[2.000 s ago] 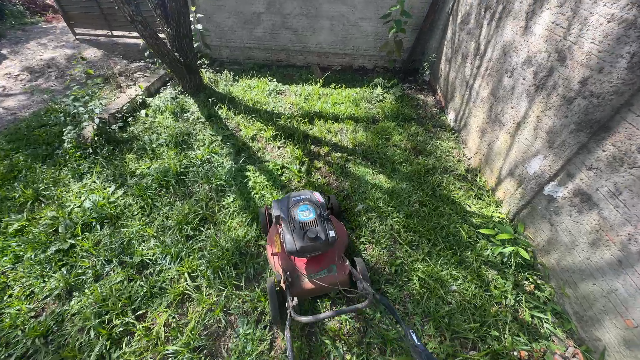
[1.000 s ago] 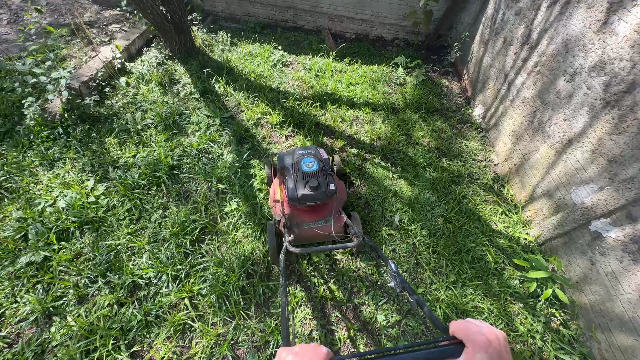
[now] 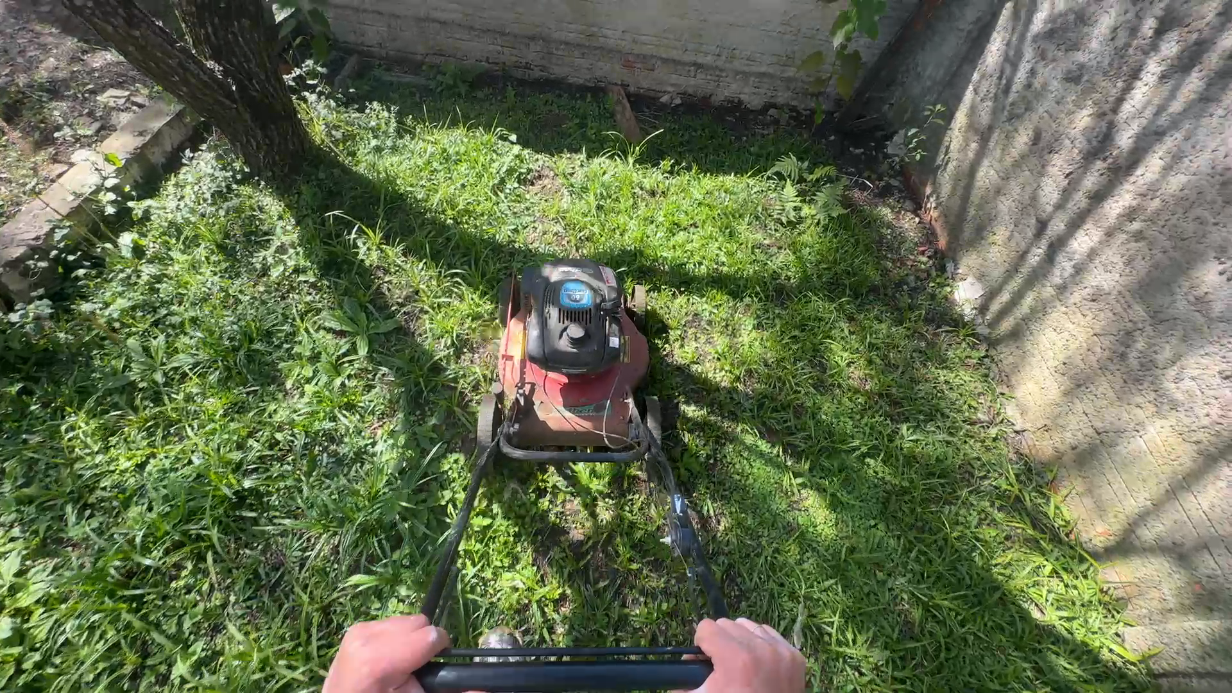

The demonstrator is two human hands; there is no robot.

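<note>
A red lawn mower [image 3: 575, 375] with a black engine [image 3: 576, 318] stands on the grass, its two handle tubes running back toward me. At the bottom of the view, my left hand [image 3: 383, 656] is closed around the left end of the black push handle [image 3: 568, 676]. My right hand [image 3: 750, 658] grips the right end of the same bar. A thin black control bar [image 3: 577, 653] lies just in front of the handle, between the hands. The lower parts of both hands are cut off by the frame edge.
A rough wall [image 3: 1116, 289] borders the grass on the right, and another wall [image 3: 577, 43] crosses the back. A tree trunk [image 3: 245, 106] rises at the upper left beside a concrete curb [image 3: 96, 178]. A brown piece [image 3: 624, 114] stands near the back wall.
Both hands, out of view two seconds ago, have come into view on the handle and now show more fully. The mower is nearer to the tree and the back wall.
</note>
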